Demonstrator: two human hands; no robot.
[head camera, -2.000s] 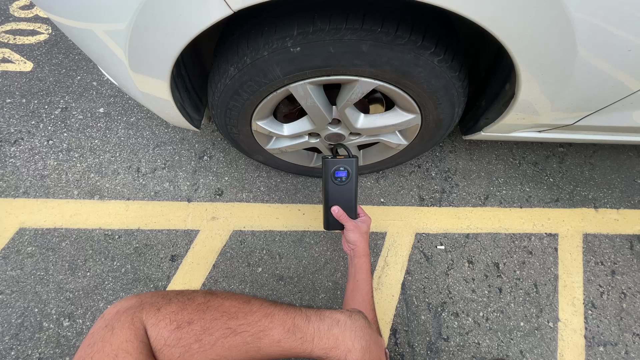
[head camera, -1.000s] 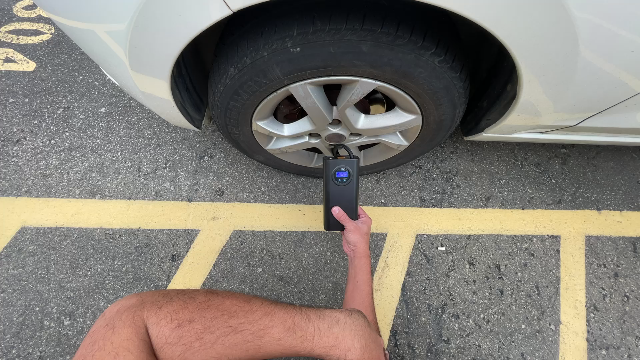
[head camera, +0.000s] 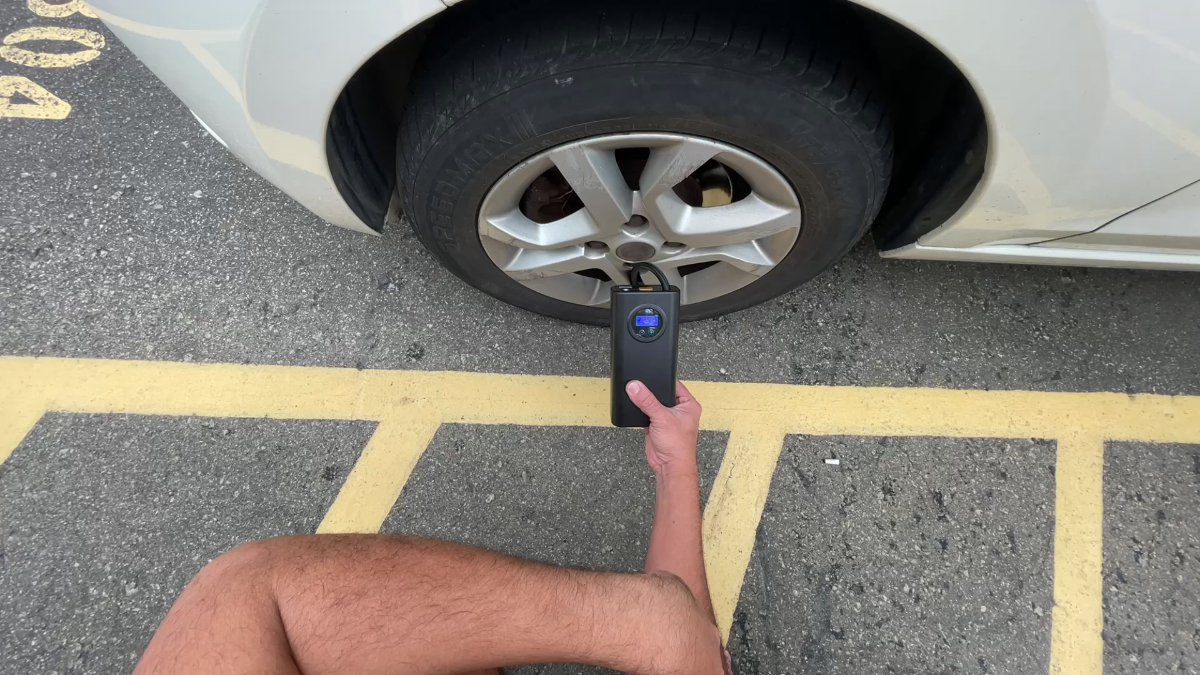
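My right hand holds a black handheld tire inflator by its lower end, thumb across the front and fingers behind. Its small round panel shows a lit blue screen. A short black hose curves up from the inflator's top, in front of the lower part of a silver five-spoke alloy wheel. Whether the hose is joined to the valve cannot be seen. The black tire surrounds the wheel and rests on the asphalt. My left hand is not in view.
The white car's bodywork arches over the tire. A yellow painted line crosses the asphalt between the car and my bare bent leg. A small white bit of litter lies at the right. Yellow painted digits are at the upper left.
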